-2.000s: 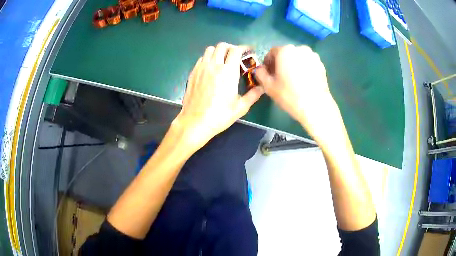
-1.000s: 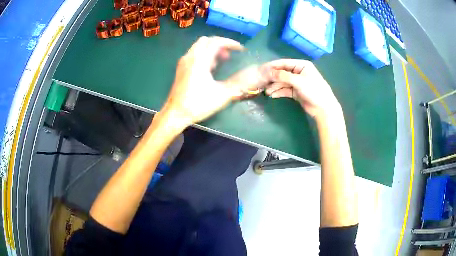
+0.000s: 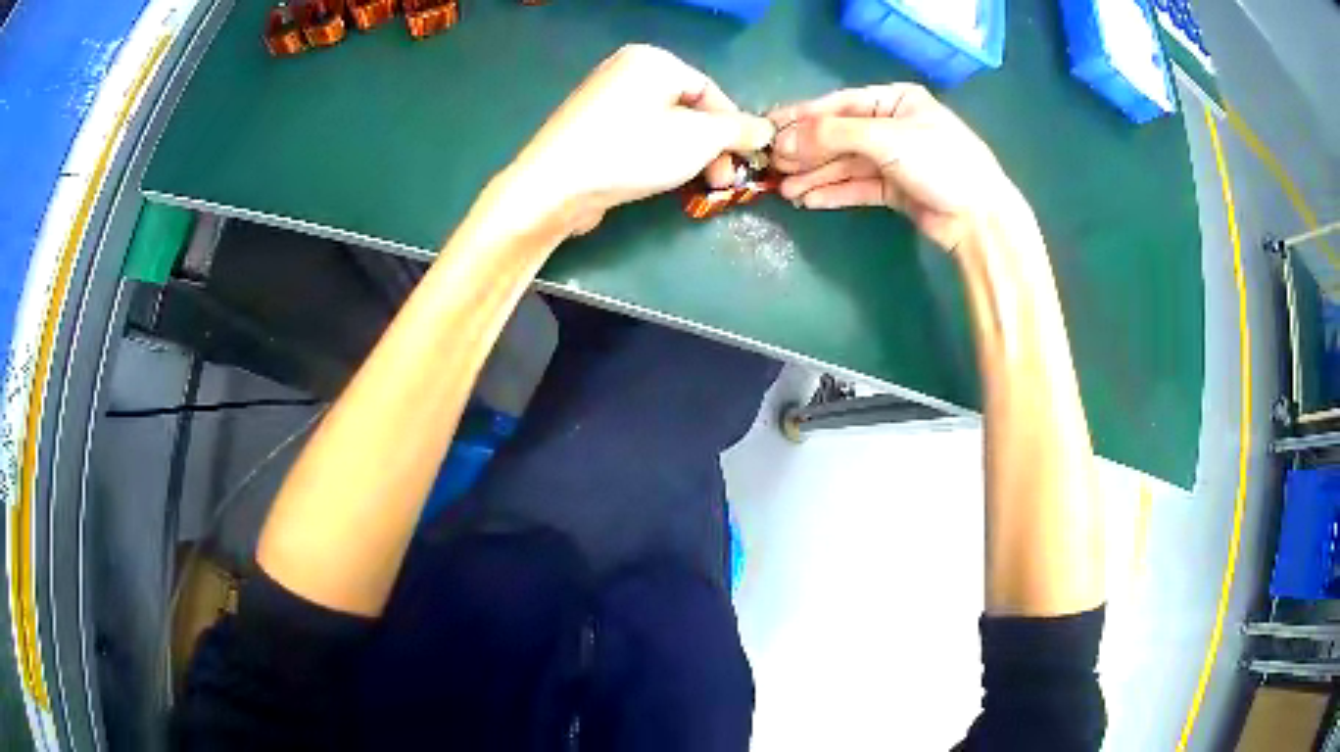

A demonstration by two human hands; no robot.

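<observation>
A copper coil pair (image 3: 711, 196) is between my two hands above the green bench top (image 3: 382, 176). My left hand (image 3: 647, 140) pinches it from the left with thumb and fingers. My right hand (image 3: 882, 154) has its fingertips on the right end of the same coil pair. The fingers hide most of the coil; its orange-brown lower edge shows. A small pale spot shows between the fingertips, too small to name surely.
Several copper coils (image 3: 326, 21) lie at the bench's far left. Blue bins with white contents stand along the far side, one (image 3: 929, 33) beyond my right hand and one (image 3: 1120, 56) farther right. A pale scuffed patch (image 3: 753, 243) marks the bench below the coil.
The hands were blurred around a coil pair a second ago; now both are steadier, fingertips together on a coil pair. The view has shifted, so the pile and bins sit nearer the top edge.
</observation>
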